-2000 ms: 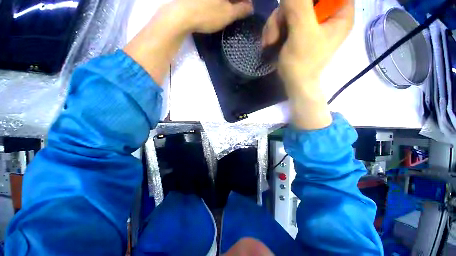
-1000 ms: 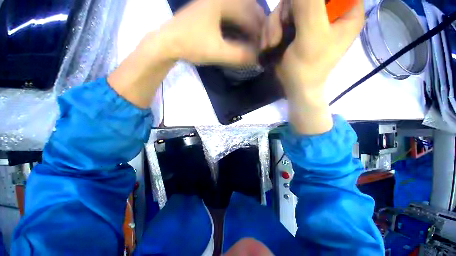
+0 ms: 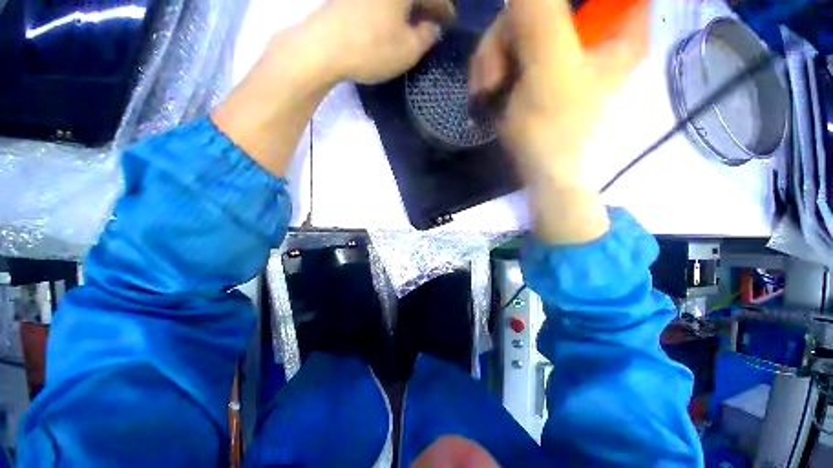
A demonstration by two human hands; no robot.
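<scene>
A black panel [image 3: 438, 183] lies at an angle on the white table, with small gold points at its near corner. A round perforated disc [image 3: 448, 102] sits on it. My left hand [image 3: 370, 37] is at the panel's upper left, fingers bent beside the disc; whether it holds a small part is hidden. My right hand [image 3: 548, 91] is blurred over the panel's right side, shut around an orange hand tool [image 3: 610, 22]. Its fingertips are at the disc's right edge. The tool's front end is hidden. Its black cable [image 3: 648, 149] runs to the upper right.
A silver round pan [image 3: 731, 90] stands at the right, beside sleeved panels [image 3: 808, 137]. Another black panel [image 3: 64, 69] lies on bubble wrap [image 3: 55, 196] at the left. Black panels in white sleeves [image 3: 333, 297] stand below the table's front edge, beside a control box [image 3: 519, 343].
One second ago both hands were together over the disc. Now my left hand has moved up and away from my right hand, and the disc shows more fully between them.
</scene>
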